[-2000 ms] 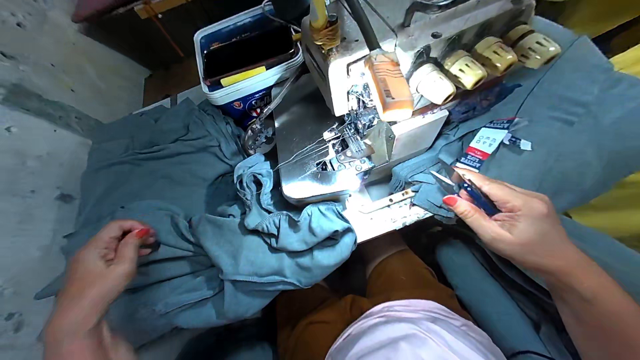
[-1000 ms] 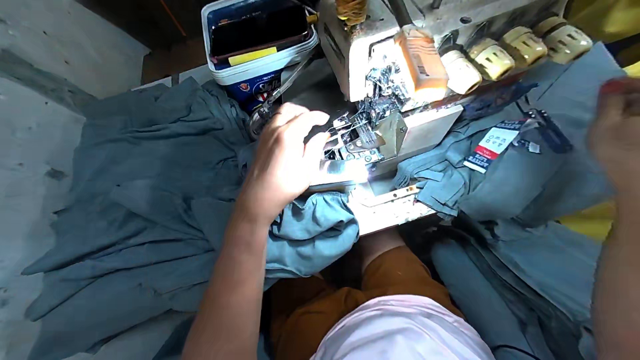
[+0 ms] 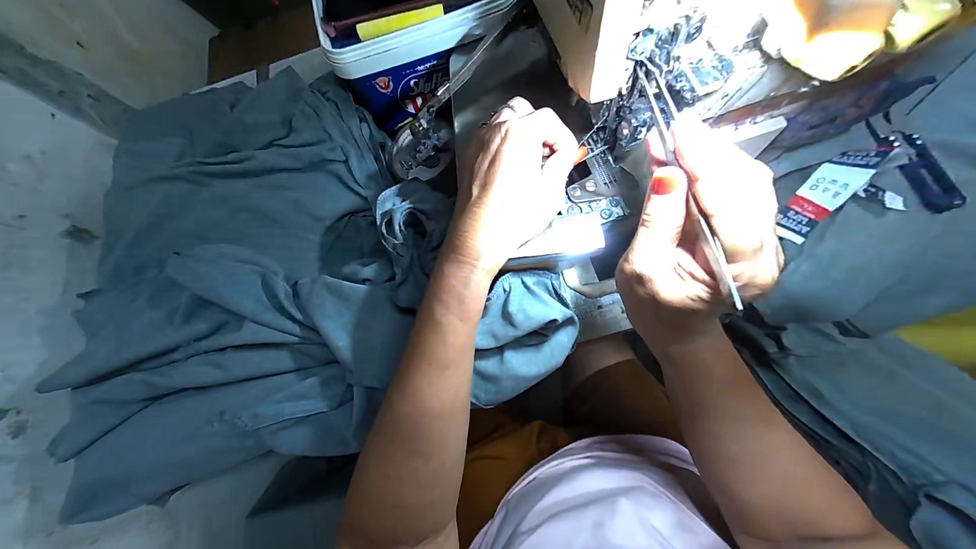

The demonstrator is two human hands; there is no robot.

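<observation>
My right hand (image 3: pixel 705 221) grips metal tweezers (image 3: pixel 713 248), whose tips reach into the needle and looper area of a sewing machine (image 3: pixel 591 49) that looks like an overlocker. My left hand (image 3: pixel 522 175) is bent over the machine's metal bed beside the presser foot (image 3: pixel 601 169), its thumb and index finger together; whether a thread lies between them cannot be told. Grey-blue fabric (image 3: pixel 526 320) bunches below the bed, under my left wrist, and spreads widely to the left. Small thread snips (image 3: pixel 926 171) with dark handles lie on grey-blue fabric at the right.
A blue and white plastic tub (image 3: pixel 415 53) holding dark items stands behind the bed at the upper left. A printed garment tag (image 3: pixel 827 191) lies by the snips. Cream thread-tension knobs (image 3: pixel 831 38) are at the top right. More fabric (image 3: pixel 862 267) covers the right side.
The thread snips, in my right hand two seconds ago, now lie on the fabric. My right hand has come in from the far right with tweezers. My left hand has moved from the left fabric to the machine.
</observation>
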